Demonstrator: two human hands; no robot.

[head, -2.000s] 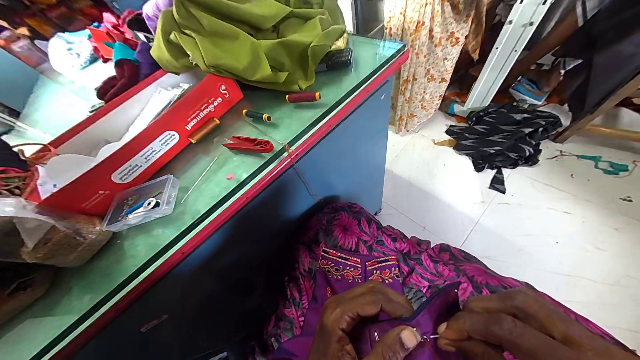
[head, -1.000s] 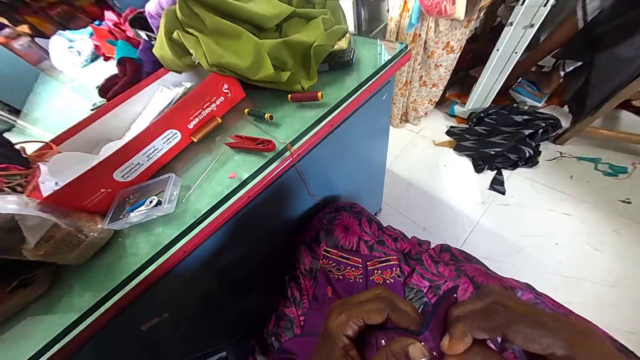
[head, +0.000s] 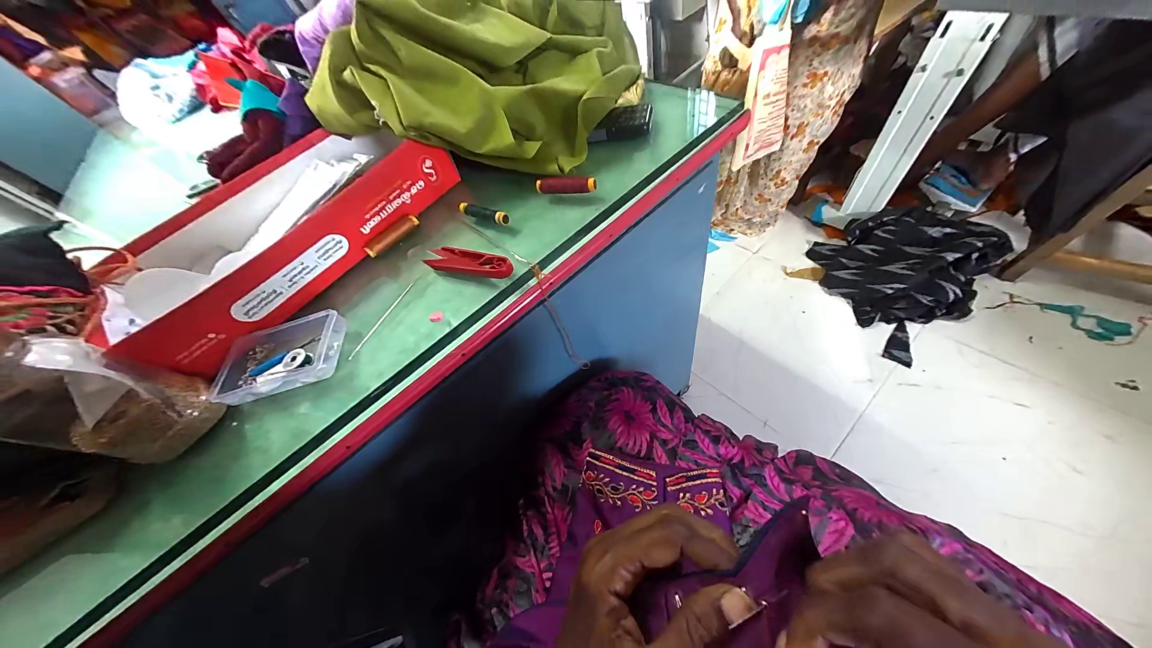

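Observation:
On my lap lies a purple garment with gold and red embroidery [head: 619, 484], over pink-and-black floral cloth [head: 630, 423]. My left hand [head: 657, 576] grips its fabric between thumb and fingers, the thumb pressing near a small shiny metal piece [head: 749, 614] that looks like a pin or needle. Close on the right, my right hand [head: 900, 598] is bent against the same fabric; its fingertips are partly hidden and blurred. A dark-edged corner of the cloth stands up between the two hands.
The glass-topped counter [head: 396, 333] holds a red box [head: 297, 261], a clear plastic case [head: 281, 360], a red clip [head: 468, 262], thread spools [head: 565, 184] and green cloth [head: 477, 72]. A black patterned cloth [head: 900, 265] lies on the tiled floor.
The right hand has shifted right from the left thumb, with a small gap between them now. A tag with writing has come into view beside the hanging floral cloth.

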